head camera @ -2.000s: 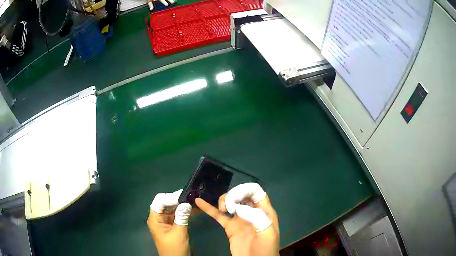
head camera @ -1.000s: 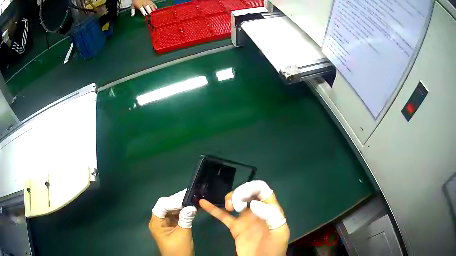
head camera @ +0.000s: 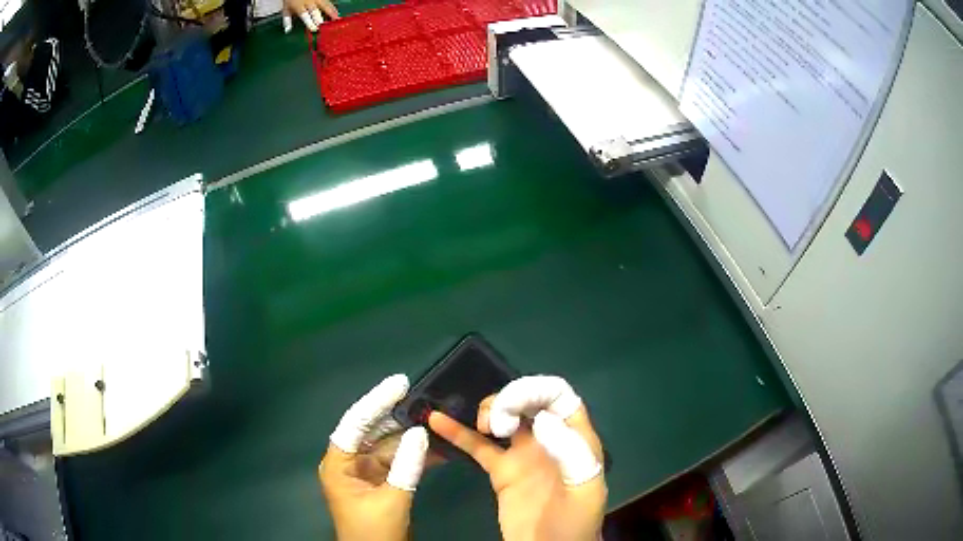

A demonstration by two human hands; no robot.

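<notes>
A dark phone housing (head camera: 465, 377) is held low over the green mat, tilted, its far corner pointing away from me. My left hand (head camera: 370, 465) is at its left end, with white cots on thumb and fingers; the thumb stands a little off the face and the other fingers are at the edge or behind. My right hand (head camera: 539, 454) is at its right side; one bare fingertip touches the face near the camera-hole end, and the cot-covered fingers are curled over the right part, which they hide.
A wide white belt (head camera: 116, 285) with a cream end plate (head camera: 121, 407) is at left. A short white belt (head camera: 602, 85) sticks out of the grey cabinet (head camera: 834, 349) at right. Beyond the green mat (head camera: 444, 264) lie a red tray (head camera: 412, 53), a blue bin (head camera: 188, 79) and another person's hand (head camera: 308, 13).
The housing has turned and tilted, its face now darker. My left thumb has lifted off its edge and the left fingers have spread. The other person's hand has come into view by the red tray.
</notes>
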